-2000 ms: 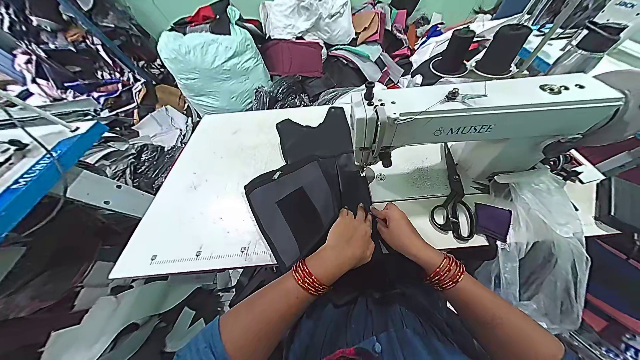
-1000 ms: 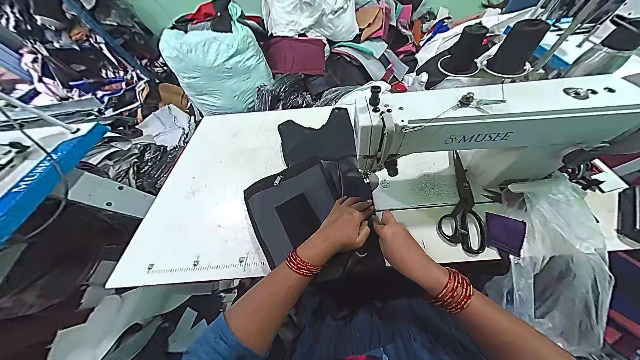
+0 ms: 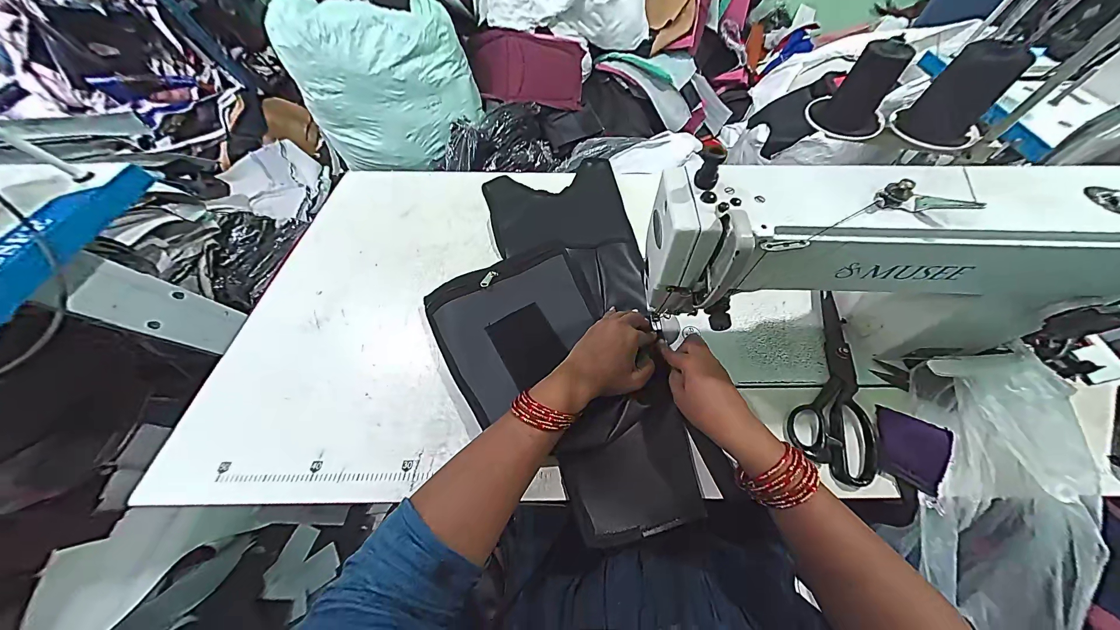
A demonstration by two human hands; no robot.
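A black fabric bag piece with a zipper and a darker rectangular patch lies on the white sewing table, its lower panel hanging over the front edge. The head of a Musee sewing machine stands at its right edge. My left hand presses on the fabric just before the presser foot, fingers bent. Close beside it, my right hand pinches the fabric edge between thumb and forefinger. The fingertips are partly hidden around the seam.
Black-handled fabric scissors lie right of my right hand, beside a purple fabric piece and a clear plastic bag. Black thread cones stand behind the machine. A pale green sack and fabric scraps are piled behind the table.
The black piece has shifted away from me past the machine head, and its lower panel now shows spread below my hands. Both hands remain at the seam near the presser foot.
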